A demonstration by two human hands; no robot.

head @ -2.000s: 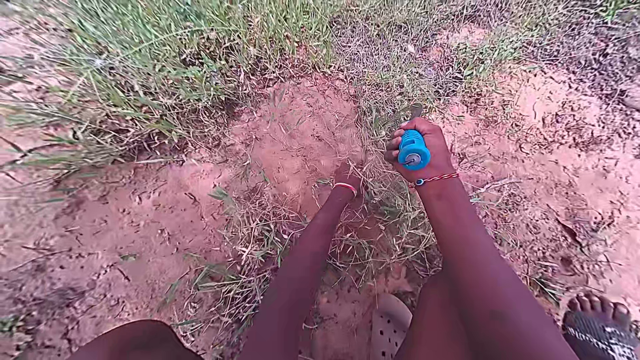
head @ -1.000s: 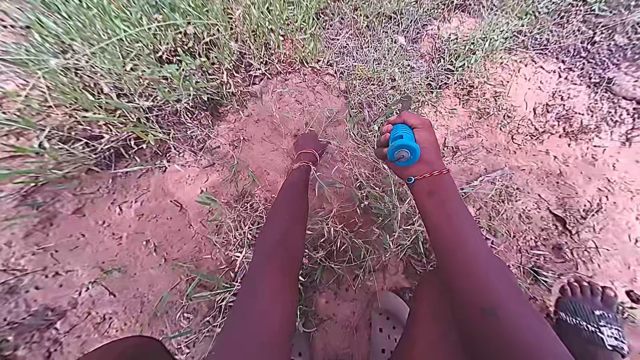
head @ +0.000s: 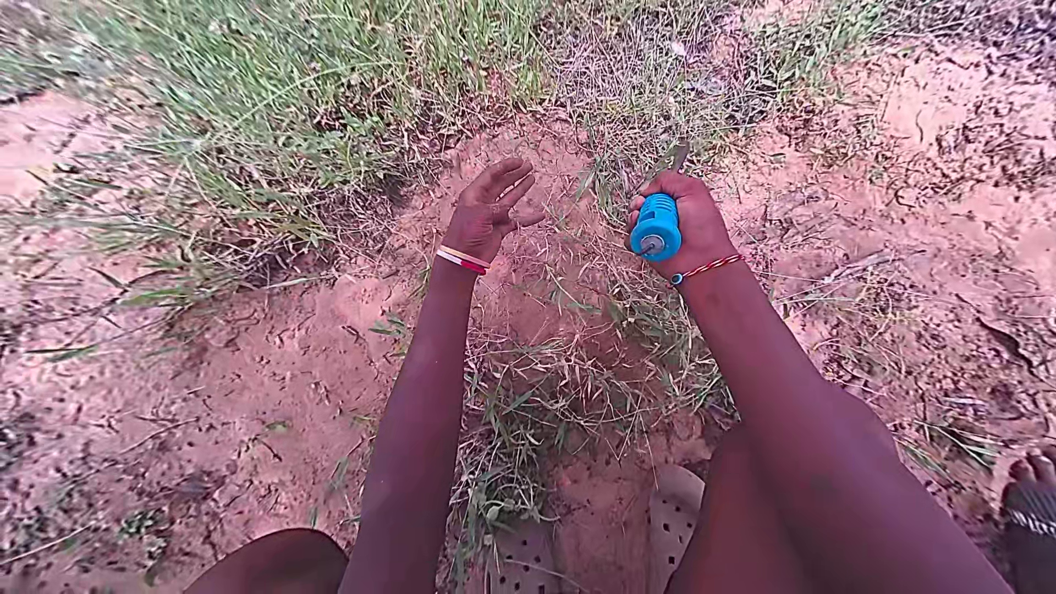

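Note:
My right hand (head: pixel 689 216) is closed around the ribbed blue handle (head: pixel 657 227) of a hand tool. The tool's metal blade (head: pixel 680 157) points away from me, partly hidden by the fist. To its left, my left hand (head: pixel 493 210) hangs over bare reddish soil (head: pixel 528 272), fingers spread and holding nothing. Pulled or loose grass (head: pixel 569 384) lies on the soil between my forearms, nearer to me than the hands.
Dense green grass (head: pixel 330 99) grows beyond and left of my hands. My perforated clogs (head: pixel 672 516) are at the bottom, with my knees beside the arms. Another person's foot (head: pixel 1031 503) stands at the lower right edge.
My left hand has moved left from near the right hand and is now raised with its fingers spread. The right hand keeps hold of the blue-handled tool.

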